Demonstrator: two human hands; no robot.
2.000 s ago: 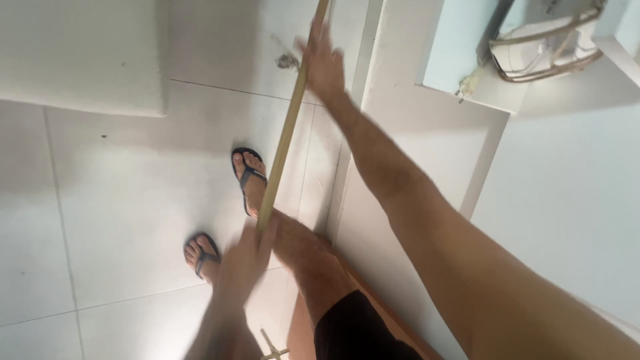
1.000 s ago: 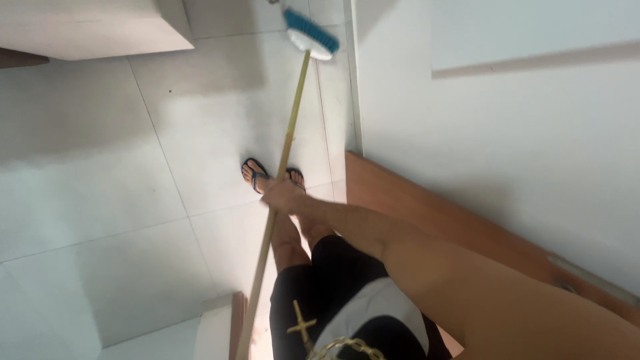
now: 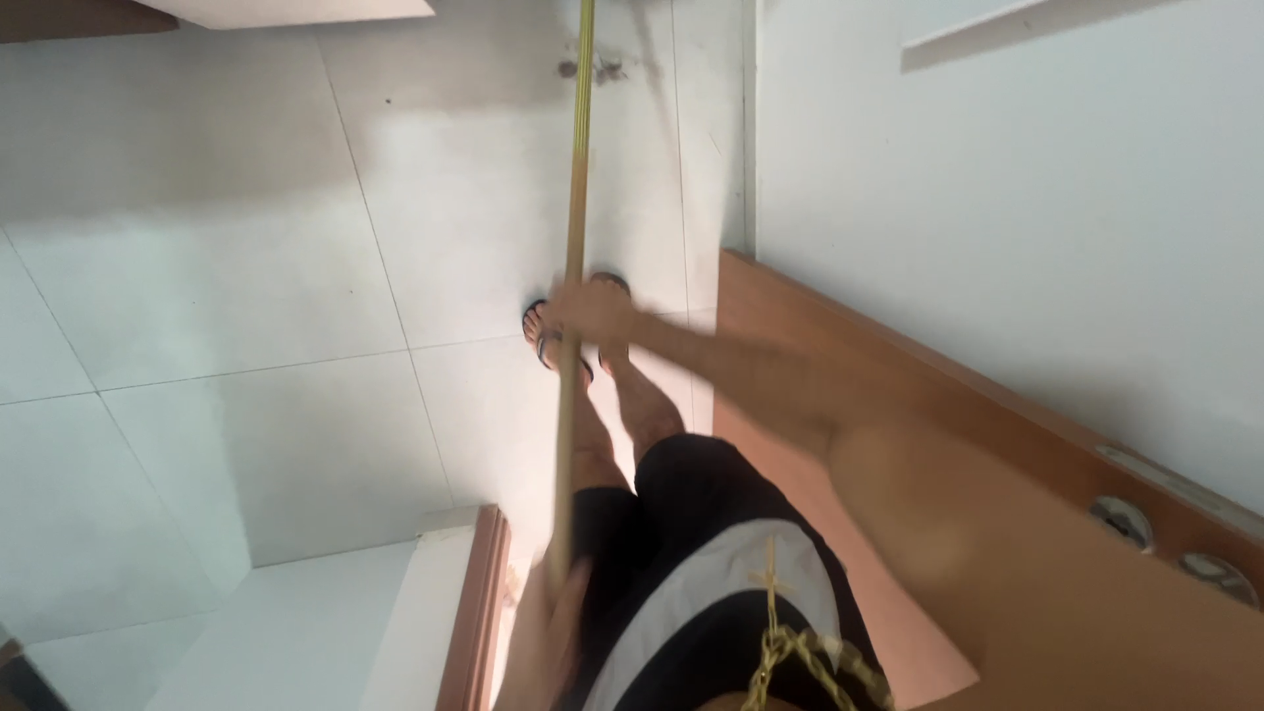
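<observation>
A long broom handle (image 3: pixel 580 188), yellowish at its far part and tan nearer me, runs from the top edge down between my hands. My right hand (image 3: pixel 594 310) is closed around its middle, above my feet in dark flip-flops. Lower down, my left hand (image 3: pixel 553 602) is blurred and wraps the near end beside my shorts. The broom's head lies out of view past the top edge. Beside the handle, a small clump of dust and debris (image 3: pixel 607 69) rests on the tiled floor.
An open brown wooden door (image 3: pixel 889 375) with a metal lock stands at my right, beside a white wall (image 3: pixel 987 197). A brown door frame (image 3: pixel 479 602) is at lower left. The corner of a white piece of furniture (image 3: pixel 296 8) juts in at upper left.
The blue-and-white broom head, visible one second ago, has gone out of view at the top. My left hand has come into view on the handle's near end.
</observation>
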